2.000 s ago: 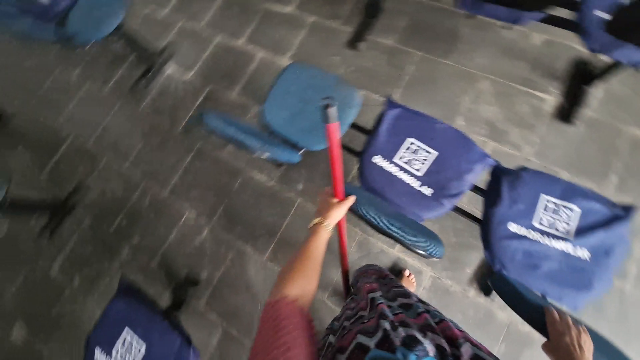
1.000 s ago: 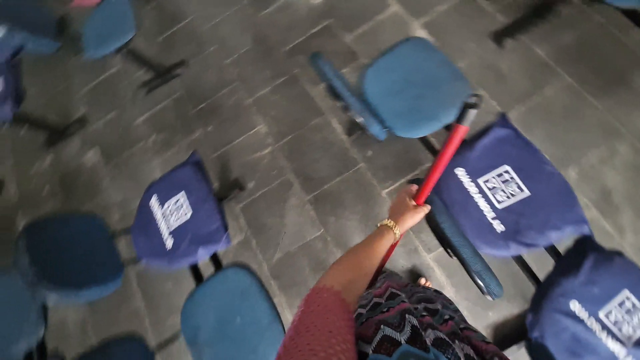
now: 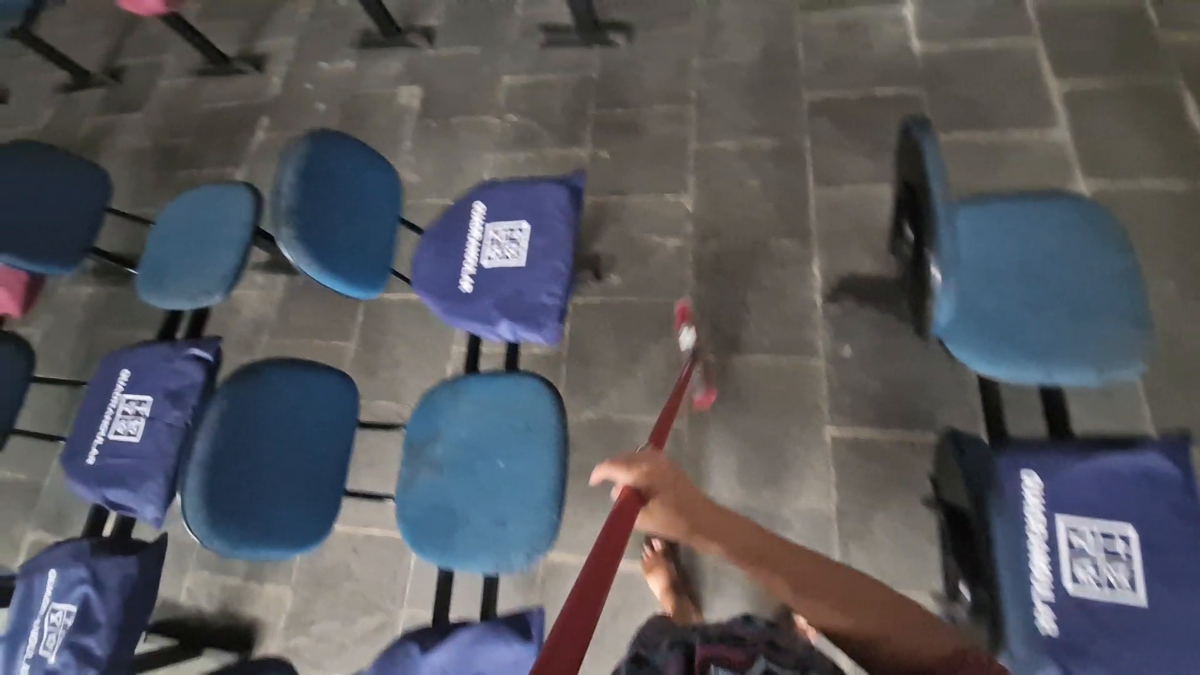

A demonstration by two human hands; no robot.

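Note:
My right hand (image 3: 656, 492) is closed around a dark red pole (image 3: 600, 562), its arm coming in from the lower right. From the bottom edge the pole slants away to a narrow pink-and-white head (image 3: 692, 356) on the floor, blurred, so its kind is unclear. My left hand is out of view. A bare foot (image 3: 664, 572) shows just below my right hand. Left of the pole stands a blue padded seat (image 3: 483, 469), with a dark blue fabric cover (image 3: 506, 258) bearing white print on the chair part beyond it.
Linked rows of blue chairs fill the left side, some with printed covers (image 3: 141, 427). At right are another blue seat (image 3: 1041, 286) and a covered chair back (image 3: 1106, 553). Black metal chair feet (image 3: 586, 36) stand at the top. Grey stone tiles (image 3: 759, 234) run between the rows.
My left hand, with a bracelet at the wrist, held the red pole before; now my right hand holds it. The pole's pink head has come into sight. The view has shifted widely.

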